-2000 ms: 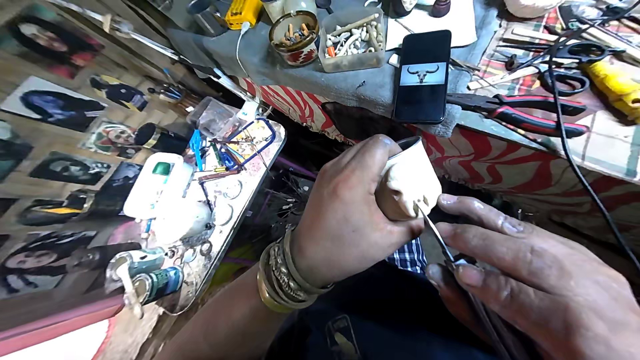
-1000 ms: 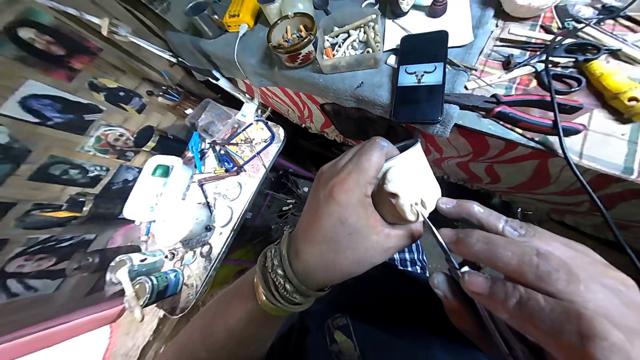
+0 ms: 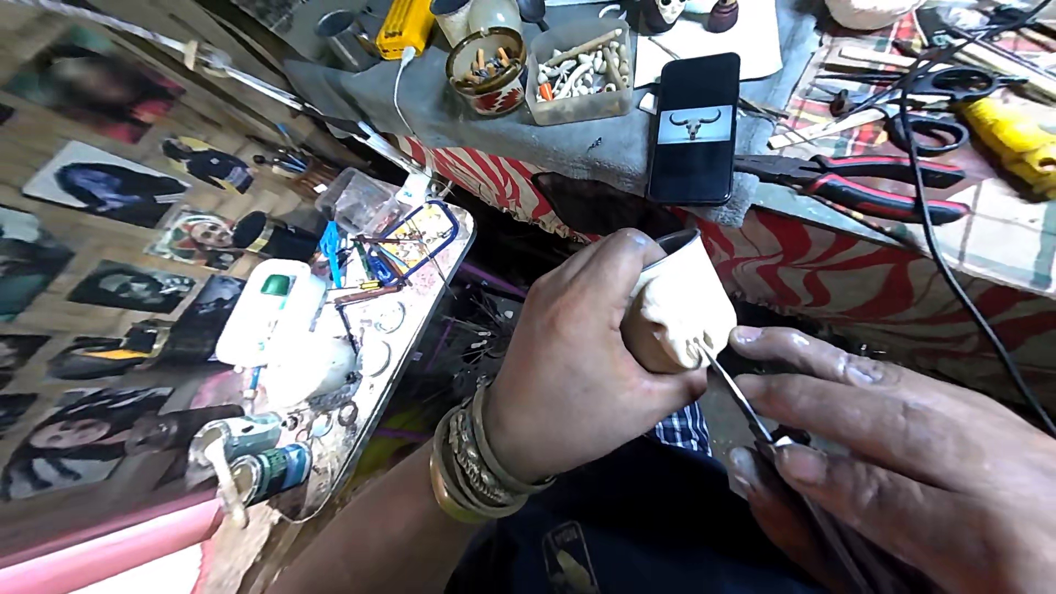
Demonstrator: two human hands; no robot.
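My left hand [image 3: 577, 355] is wrapped around a cup-shaped piece [image 3: 689, 301] with a dark rim at its top. Its near side bears pale clay-like material, modelled in relief. My right hand [image 3: 874, 445] grips a thin metal modelling tool [image 3: 738, 396] between thumb and fingers. The tool's tip touches the lower edge of the relief, where several small notches show. Beyond the piece lies a black smartphone [image 3: 695, 173], its screen showing a horned animal skull. My left palm hides part of the piece, and my right fingers cover much of the tool's handle.
Pliers [image 3: 874, 186], scissors [image 3: 932, 132] and a black cable [image 3: 932, 239] lie at the right. A plastic tub of small pieces [image 3: 586, 107] and a patterned pot of cigarette butts [image 3: 499, 99] stand behind. A cluttered side table [image 3: 417, 330] is at left.
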